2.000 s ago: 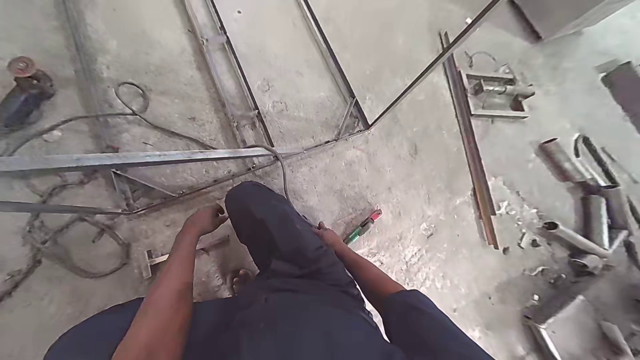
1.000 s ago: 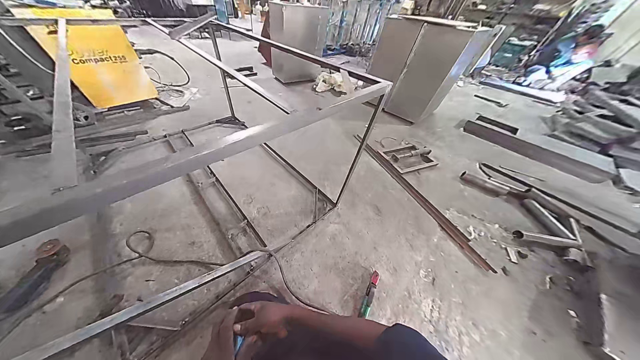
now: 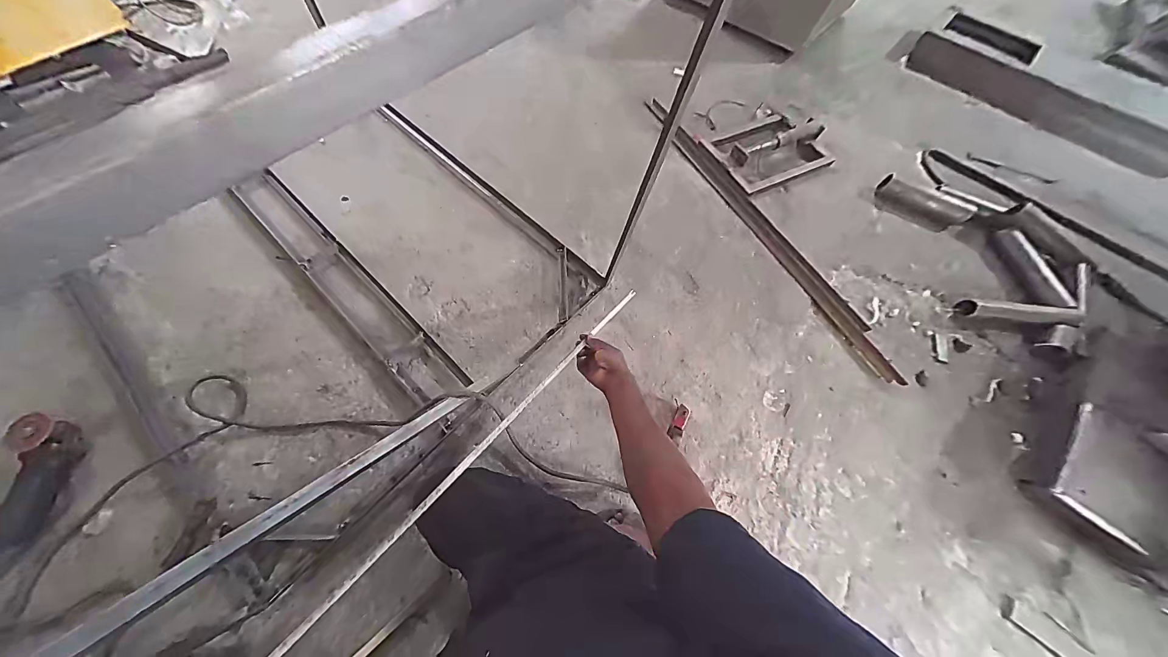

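My right hand [image 3: 602,363] grips a long, thin, pale strip [image 3: 465,464] near its far end, and a short length sticks out past the fingers. The strip slants down to the bottom left edge; whether it is a tape blade or a metal strip, I cannot tell. Beside it runs a steel bar [image 3: 274,517], roughly parallel. Just beyond the hand is the lower corner of a welded steel frame [image 3: 602,281]. A red-ended tool [image 3: 679,418] lies on the floor, partly behind my forearm. My left hand is out of view.
An angle grinder [image 3: 41,479] lies at the left, with a looping cable [image 3: 319,425] across the floor. Metal lengths [image 3: 776,242] and a small bracket frame [image 3: 785,155] lie to the right. Pipe offcuts [image 3: 1022,310] are scattered farther right. A wide beam [image 3: 228,119] crosses the upper left.
Both hands were together near my lap a second ago; now my right arm reaches forward, gripping the thin strip. My left hand has gone out of view. The view has tilted down.
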